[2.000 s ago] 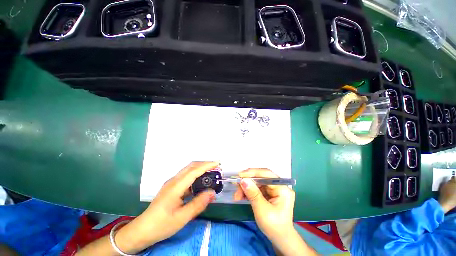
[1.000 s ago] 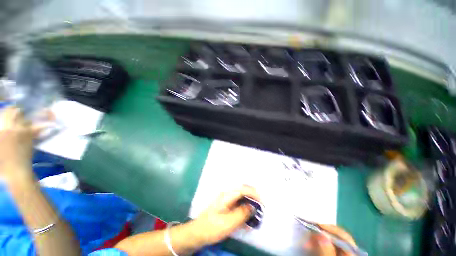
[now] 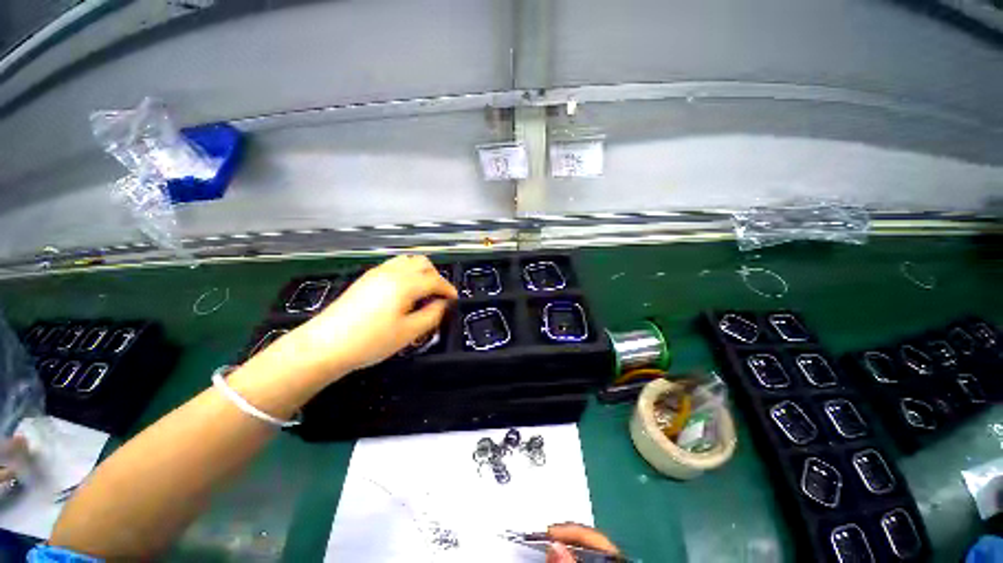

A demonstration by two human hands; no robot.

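My left hand (image 3: 379, 313) reaches over the black foam tray (image 3: 473, 385), fingers bent down at its front middle pocket. The silver rim of a watch case (image 3: 423, 344) shows just under the fingers; whether they grip it is hidden. My right hand (image 3: 583, 541), cut off by the bottom edge, holds slim metal tweezers (image 3: 530, 538) over the white paper sheet (image 3: 385, 484), tip pointing left. Small dark and metallic components (image 3: 502, 452) lie near the paper's top edge. More tiny bits (image 3: 442, 537) lie lower on the paper.
A tape roll (image 3: 658, 449) with a clear bag inside stands right of the tray, near a silver spool (image 3: 638, 348). More filled foam trays (image 3: 770, 429) lie at right and left (image 3: 121, 385). A person's hand (image 3: 13, 456) shows at the left edge.
The view has tilted up, showing the back wall. My left hand has moved from the paper up to the tray's front middle pocket, empty earlier. My right hand stays low with the tweezers.
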